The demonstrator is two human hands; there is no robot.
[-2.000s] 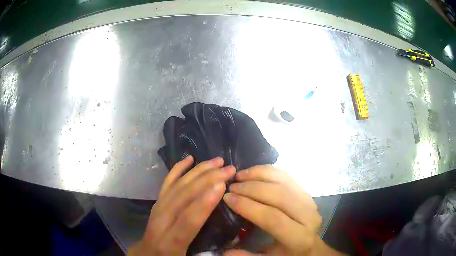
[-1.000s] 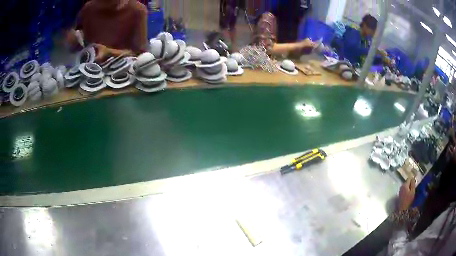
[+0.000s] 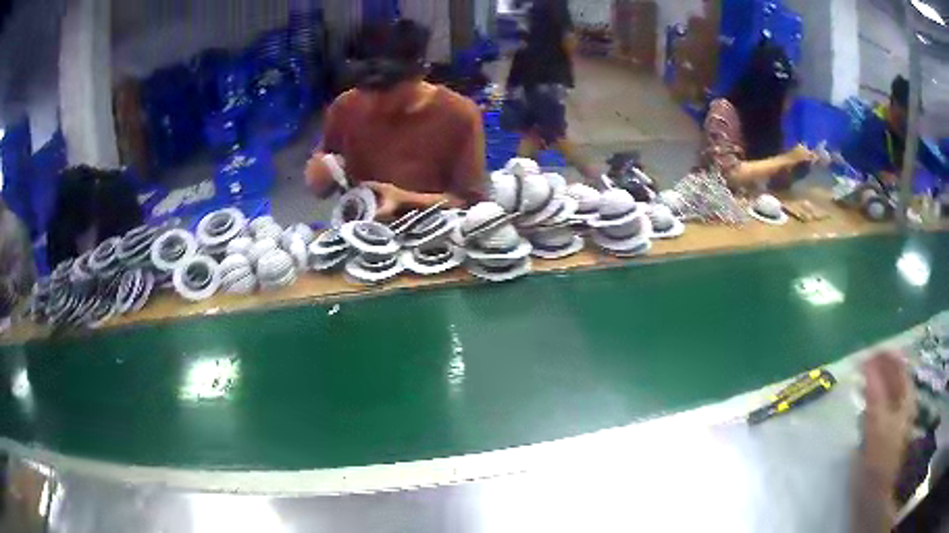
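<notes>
My right hand (image 3: pixel 885 422) is raised at the far right, blurred, with its forearm coming up from the bottom edge. A black part-assembled figurine with pale bits (image 3: pixel 918 458) is against its right side and appears held; the fingers' grip is hard to make out. My left hand is not in view. A yellow and black utility knife (image 3: pixel 793 396) lies to the left of my right hand, by the belt edge.
The metal bench (image 3: pixel 416 512) runs along the bottom. Beyond the green belt (image 3: pixel 520 364) are piled white-rimmed discs (image 3: pixel 198 278) and domed parts (image 3: pixel 614 219). A person in a rust-coloured top (image 3: pixel 411 141) sits opposite, handling a ring-shaped part. Others are farther back.
The view has risen from the bench and swung left. Both hands were at the black figurine at first, then neither showed; now my right hand shows at the far right. The glue bottle is out of view.
</notes>
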